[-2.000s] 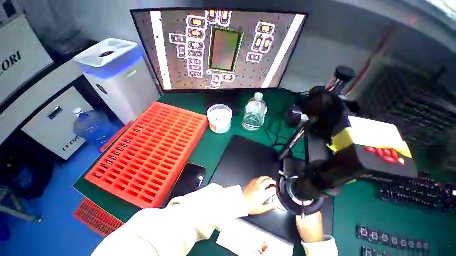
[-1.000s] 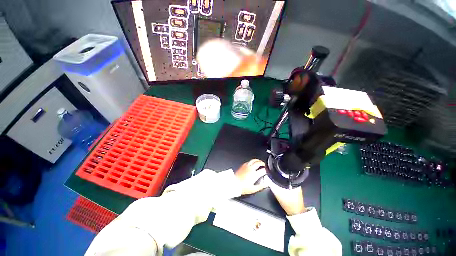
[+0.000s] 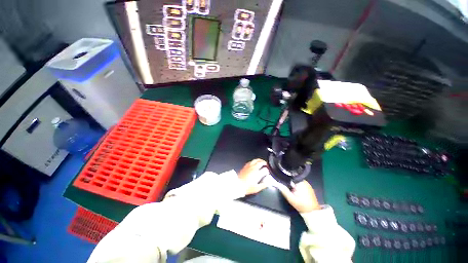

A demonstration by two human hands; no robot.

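My left hand (image 3: 253, 177) and my right hand (image 3: 303, 196) meet at the ring light (image 3: 289, 169) under the video microscope (image 3: 349, 105). Both sleeves are cream. The fingertips are close together over the black base plate (image 3: 233, 149), partly under the ring. What they hold is too small and too hidden to make out. The monitor (image 3: 233, 36) shows a magnified board with a rectangular chip and pads, with no finger in the picture. A white paper sheet (image 3: 249, 226) with a small red-brown bit lies in front of my hands.
A slotted red tray (image 3: 136, 149) stands left, with a smartphone (image 3: 183, 173) beside it. A round tub (image 3: 208, 109) and a clear bottle (image 3: 242, 101) stand behind. Module rows (image 3: 395, 224) lie right, a denser dark batch (image 3: 400, 154) farther back. A second red tray (image 3: 92, 224) is below the edge.
The pale fingertip blur seen on the monitor one second ago is gone. My right hand has come out from beneath the ring to its front. The whole view has shifted with my head.
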